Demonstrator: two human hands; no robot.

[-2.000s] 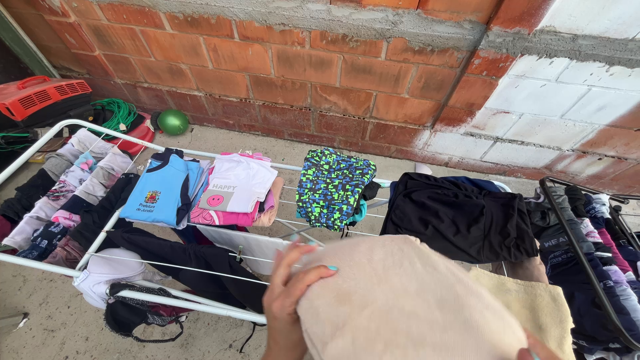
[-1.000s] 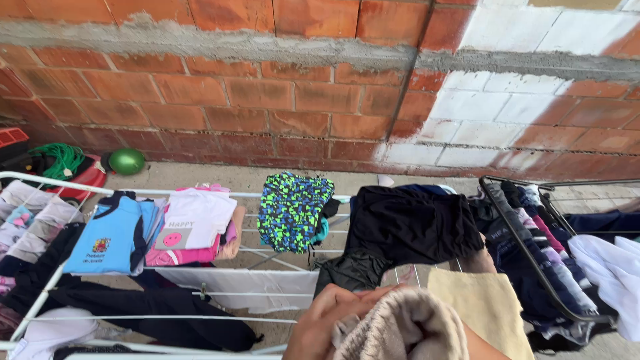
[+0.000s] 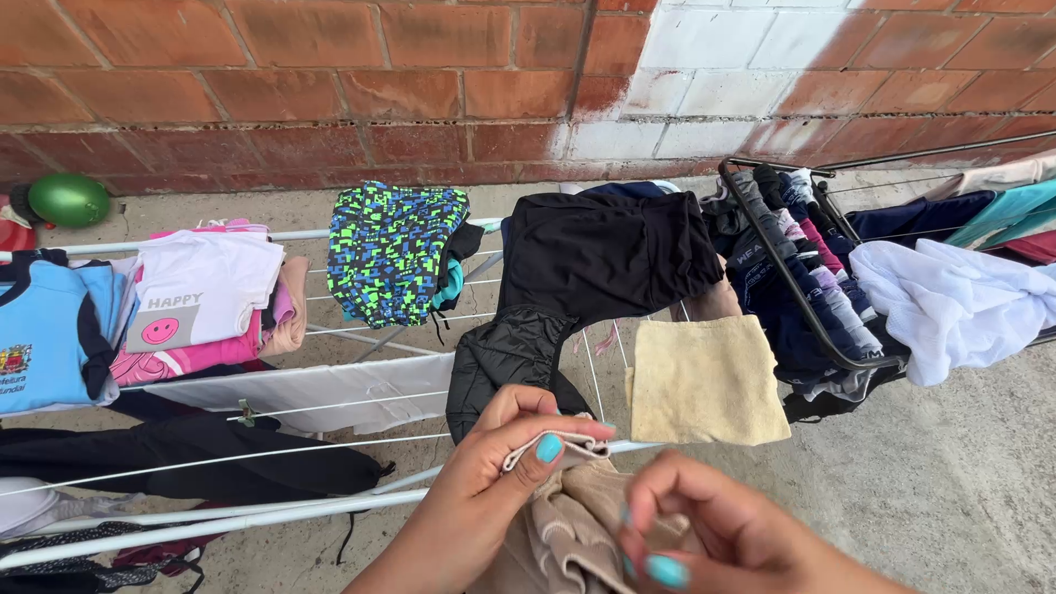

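Note:
A beige cloth garment [image 3: 569, 528] hangs bunched at the bottom centre, its edge pinched between the thumb and fingers of my left hand [image 3: 503, 470]. My right hand [image 3: 709, 528] is at the garment's right side with curled fingers; whether it grips the fabric cannot be told. Just beyond my hands, a black garment [image 3: 610, 247] and a shiny black garment [image 3: 511, 355] lie on the white drying rack [image 3: 280, 516]. A folded cream cloth [image 3: 705, 379] rests to their right. Farther left are patterned blue-green shorts [image 3: 396, 247], a white printed shirt [image 3: 202, 280] and a light blue shirt [image 3: 49, 330].
At right stands a black-framed rack [image 3: 792, 280] with socks and dark clothes, and a white cloth [image 3: 957, 305] draped beside it. A brick wall [image 3: 412, 91] runs behind. A green ball [image 3: 69, 200] lies at far left on the concrete floor [image 3: 949, 478].
The beige garment, spread broad two seconds ago and bunched one second ago, now hangs below my left hand with its edge pinched. The view has shifted right.

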